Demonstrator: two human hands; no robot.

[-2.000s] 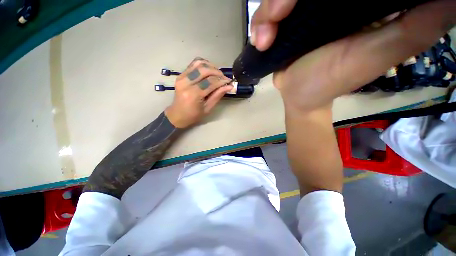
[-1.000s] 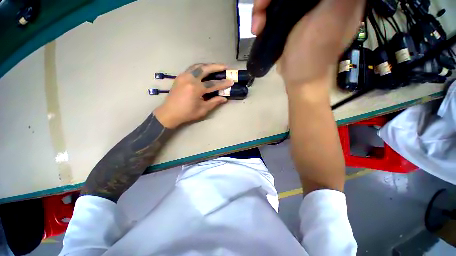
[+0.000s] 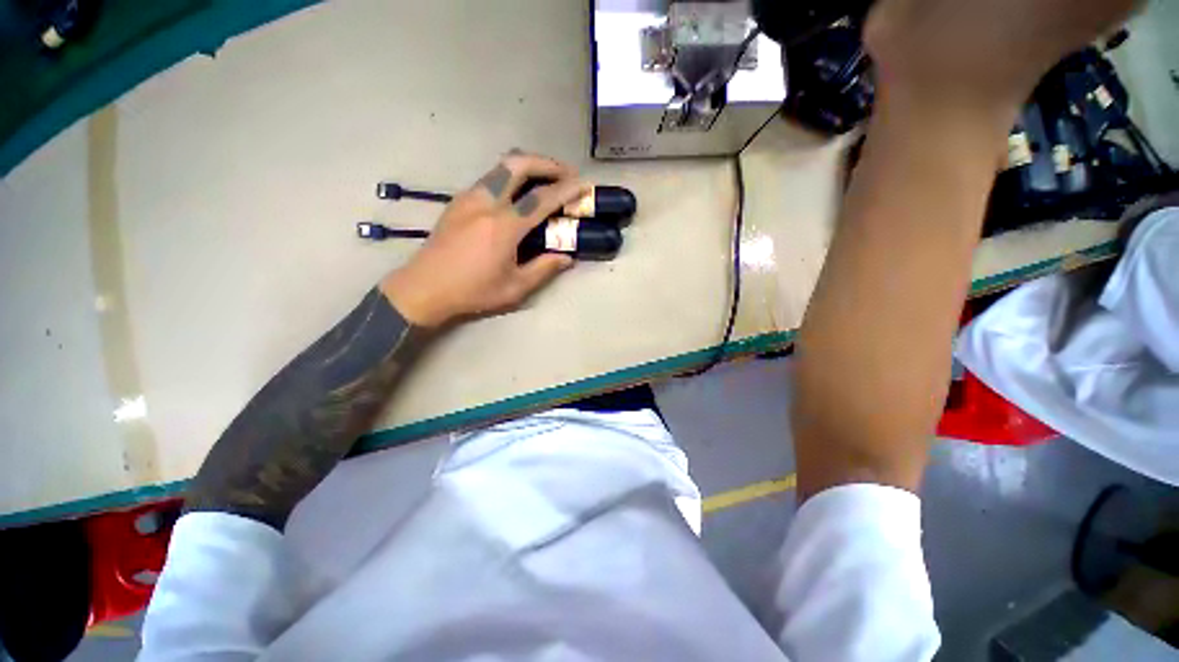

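Two black corded devices lie side by side on the bench, an upper one (image 3: 613, 203) and a lower one (image 3: 597, 241), each with a pale label. Their short cables end in small plugs (image 3: 389, 192) to the left. My left hand (image 3: 485, 246) lies over their left parts, fingers spread across them and holding them down. My right hand (image 3: 970, 45) is at the top right, partly cut off by the edge. The black electric screwdriver (image 3: 791, 18) shows beside it, also largely cut off; its bit cannot be made out.
A silver-grey screw feeder (image 3: 634, 117) stands behind the devices, its black cord (image 3: 737, 259) crossing the bench to the front edge. A pile of black devices (image 3: 1067, 149) lies at the right. A person's white sleeve (image 3: 1073, 323) and red stools (image 3: 996, 416) are beyond the bench edge.
My right hand and the screwdriver have moved from above the devices up and right, uncovering the feeder. My left hand stays on the devices; the whole view has shifted slightly.
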